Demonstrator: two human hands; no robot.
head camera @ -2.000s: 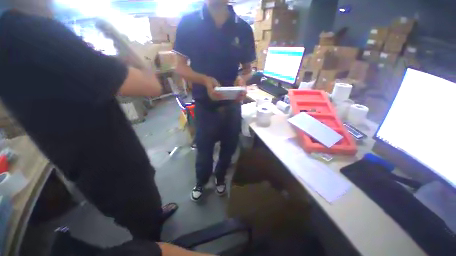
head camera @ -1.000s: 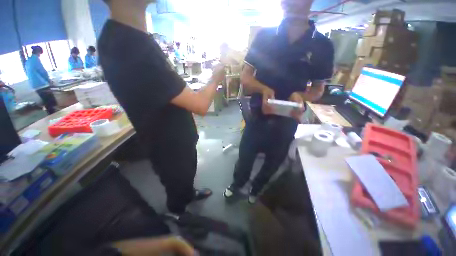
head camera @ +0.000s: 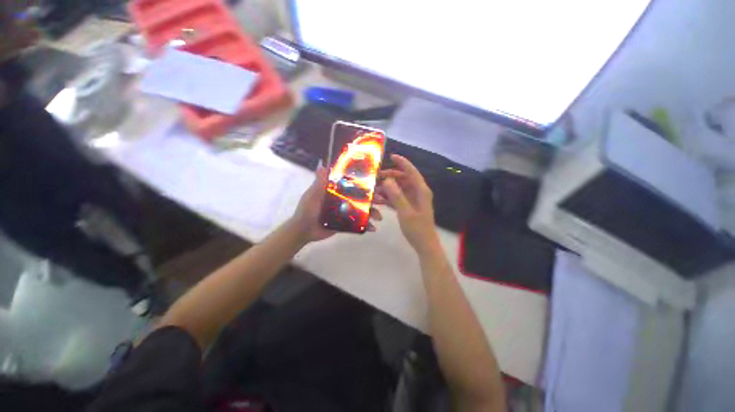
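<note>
A smartphone [head camera: 353,177] with a pale edge and a bright orange and red picture on its screen is upright in the middle of the view, above the desk's front part. My left hand [head camera: 316,211] holds it from its left side and lower end. My right hand [head camera: 409,197] is at the phone's right edge with bent fingers. Whether these fingers grip the phone or only touch it cannot be told.
The black keyboard [head camera: 447,189] lies behind the phone, below a large bright monitor [head camera: 459,48]. A black mouse pad [head camera: 508,253] with red edge and a printer [head camera: 645,201] are at right. A red parts tray [head camera: 270,92] bearing a white sheet [head camera: 200,79] is at upper left. A person's dark clothing shows at left.
The view has turned from two standing people to the desk. The phone and both my hands are now in view; one second ago only a blurred hand showed at the bottom edge.
</note>
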